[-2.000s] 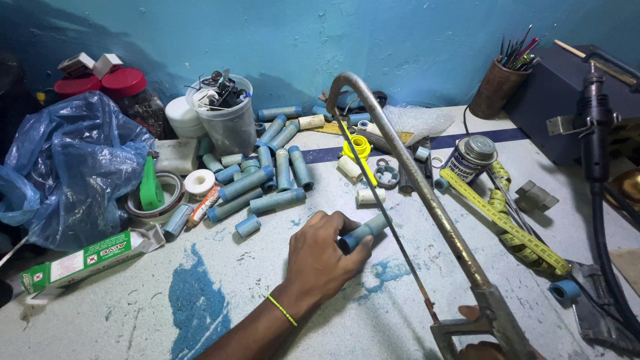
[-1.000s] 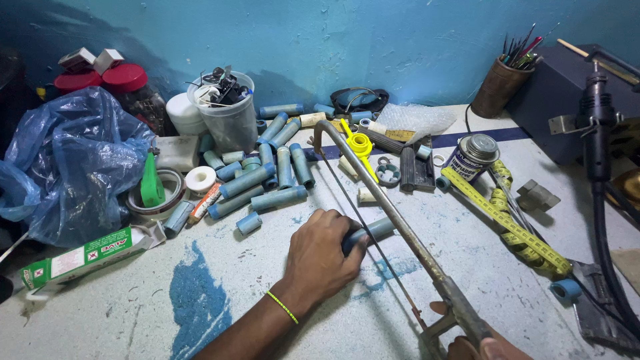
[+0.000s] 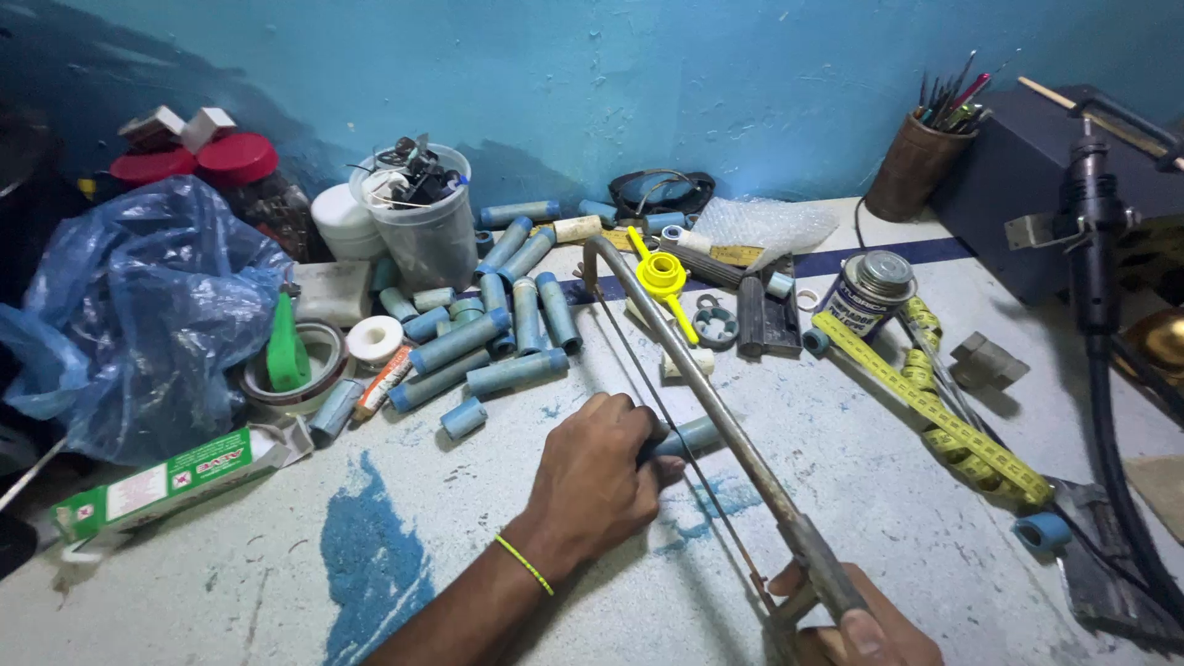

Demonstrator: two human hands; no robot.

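My left hand (image 3: 601, 462), with a thin yellow-green band at the wrist, grips a short blue plastic pipe (image 3: 708, 435) flat against the white tabletop. In my right hand (image 3: 856, 620) is the handle of a metal-framed hacksaw (image 3: 731, 416), low at the right. The saw slants up and left, its thin blade crossing over the pipe just right of my left fingers; whether the teeth are in the pipe cannot be told. Beyond the left hand lies a pile of cut blue pipe pieces (image 3: 462, 340). Past the saw frame is a yellow plastic fitting (image 3: 660, 275).
A blue plastic bag (image 3: 148, 314), tape roll (image 3: 305, 370) and green-white box (image 3: 166, 486) lie at left. Behind the pipes stands a plastic tub (image 3: 425, 231) of small parts. To the right are a metal can (image 3: 869, 291), a yellow measuring tape (image 3: 934, 407) and a black cable (image 3: 1101, 398).
The hacksaw has shifted along its length, first down toward the right and then back up a little, with my right hand on its handle. My left hand stays around the pipe.
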